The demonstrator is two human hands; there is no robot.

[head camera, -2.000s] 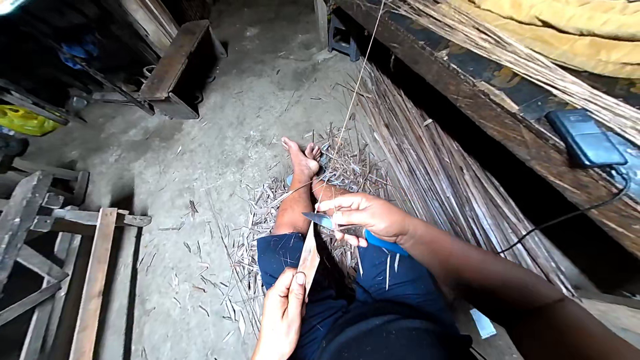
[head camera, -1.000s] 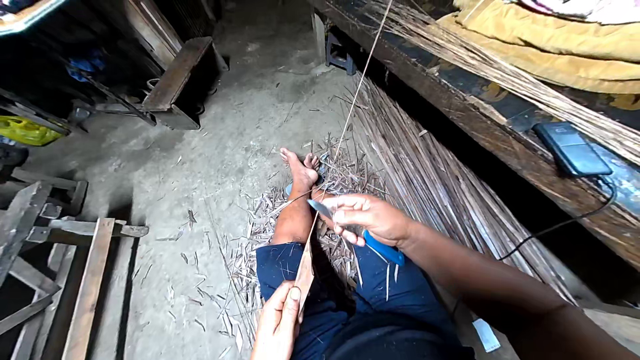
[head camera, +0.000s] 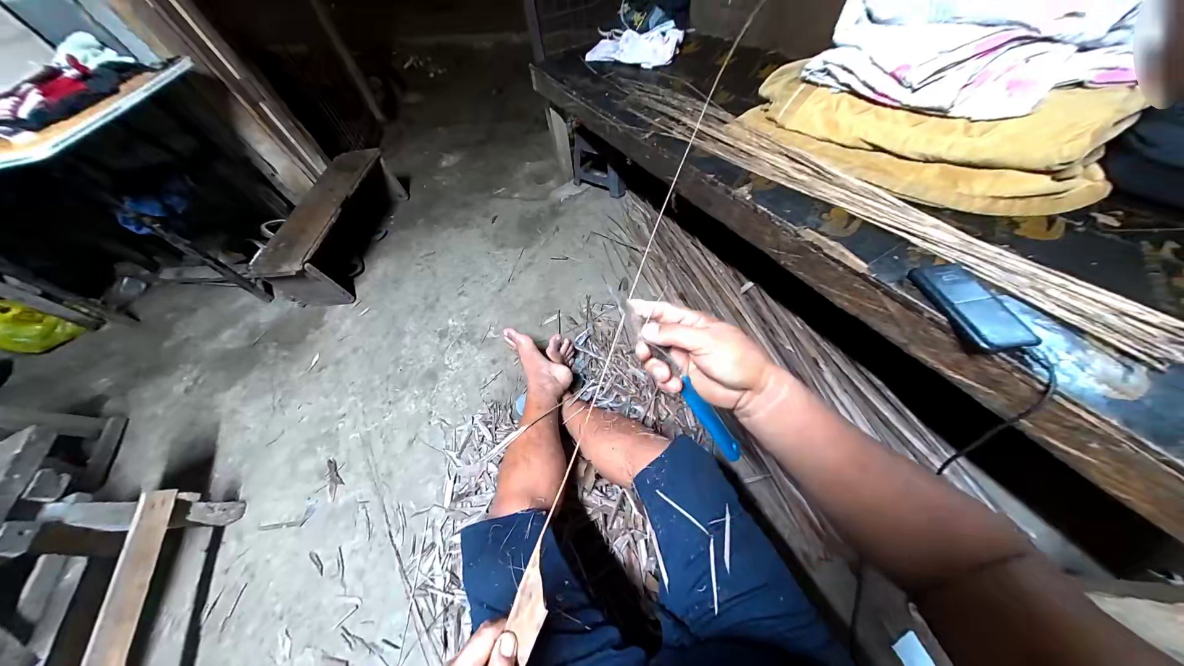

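Note:
Near the bottom edge my left hand (head camera: 490, 646), partly cut off, pinches a dried leaf piece (head camera: 528, 606) with a broad pale end. From it a long thin strip (head camera: 676, 178) runs up past my right hand to the top edge. My right hand (head camera: 705, 356) is closed round a knife (head camera: 709, 418) with a blue handle, its blade pointing up beside the strip. The right fingertips are at the strip; whether they pinch it I cannot tell. Pale shavings (head camera: 481, 458) lie around my bare legs and on my dark blue shorts.
Long dry stalks (head camera: 786, 356) lie on the floor along a wooden platform (head camera: 934, 338). On the platform are a bundle of thin strips (head camera: 971, 245), folded yellow bedding (head camera: 934, 139) and a corded phone (head camera: 976, 310). A wooden bench (head camera: 319, 208) and timber pieces (head camera: 129, 583) are at left.
My right hand with the knife has moved up and away from my left hand, along the strip. My left hand is lower in view. The view has tilted up a little.

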